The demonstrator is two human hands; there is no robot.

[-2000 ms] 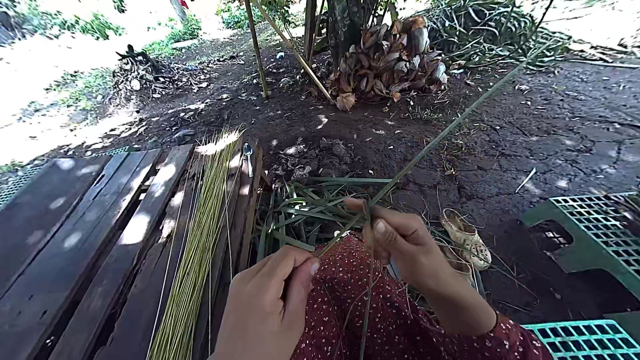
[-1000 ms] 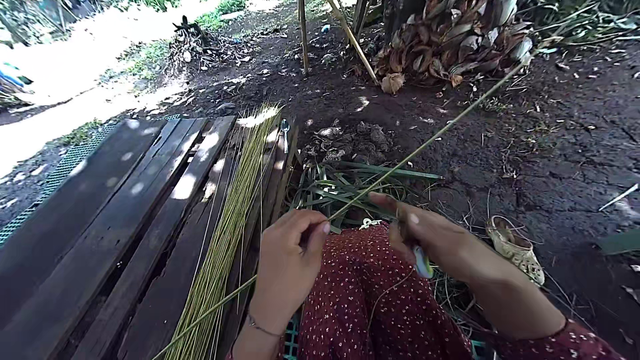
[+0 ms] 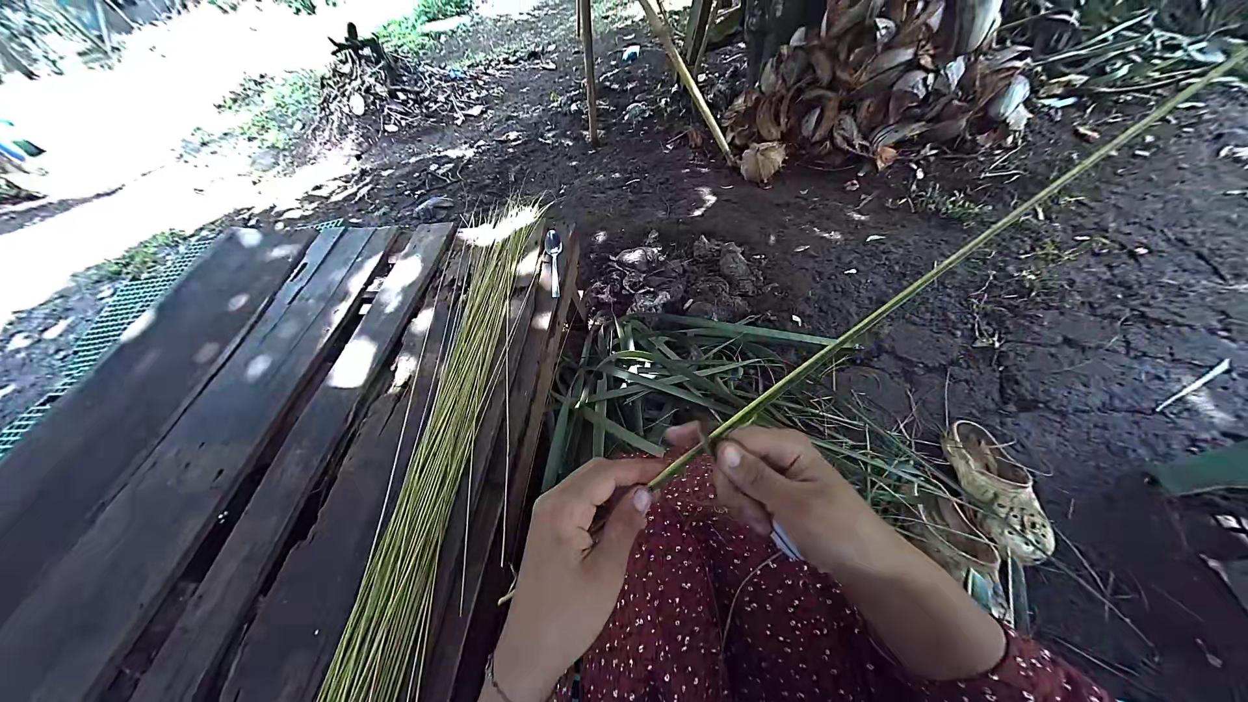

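A long green leaf strip (image 3: 907, 292) slants from above my lap to the upper right. My left hand (image 3: 590, 546) pinches its lower part between thumb and fingers. Close beside it, my right hand (image 3: 780, 487) grips the same strip; a small dark piece, perhaps a blade, shows at its fingertips, and something pale blue pokes out below the palm. Left of my hands, a bundle of thin yellow-green plant strands (image 3: 439, 439) lies along the wooden slatted table (image 3: 224, 448). Near the table's far right corner rests a metal spoon (image 3: 554, 261).
Green leaf scraps (image 3: 682, 375) lie on the ground beyond my knees. A pair of worn clogs (image 3: 1004, 497) stands at the right. Dry husks (image 3: 877, 78) surround a trunk, and thin poles (image 3: 687, 83) rise near it. Green plastic mesh (image 3: 127, 312) edges the table's left side.
Two seconds ago a wider green leaf was in my hands; one second ago a narrow strip ran past my left hand toward the table. My right hand has closed in beside my left.
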